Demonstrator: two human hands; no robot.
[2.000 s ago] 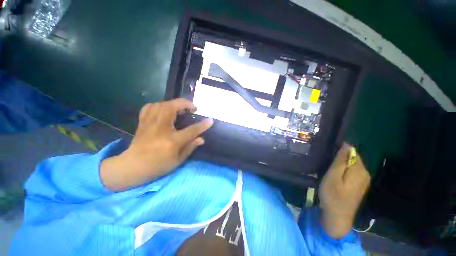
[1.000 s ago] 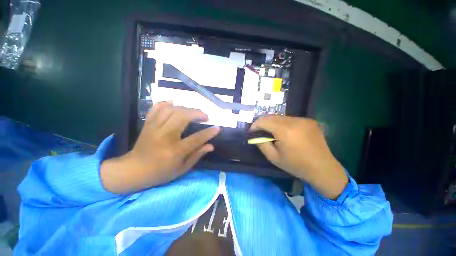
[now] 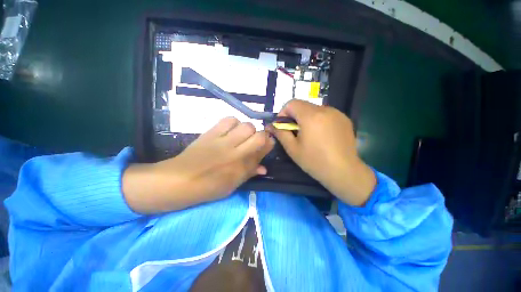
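An opened tablet lies in a black foam tray in front of me. A grey flat flex cable runs diagonally across its bright white battery. My left hand lies over the tablet's near edge, fingertips bunched near the cable's lower right end. My right hand meets it there, with a pale yellow liner strip between its fingers. Both sets of fingertips nearly touch. What lies under them, and whether my left fingers hold anything, is hidden.
A clear plastic bag lies on the dark green bench at the far left. A pale rail curves across the upper right. Dark stacked trays stand at the right.
My right hand came from the tray's right side onto the tablet, then slightly up and left. My left hand moved right to meet it. The tray sits further left in view than at first.
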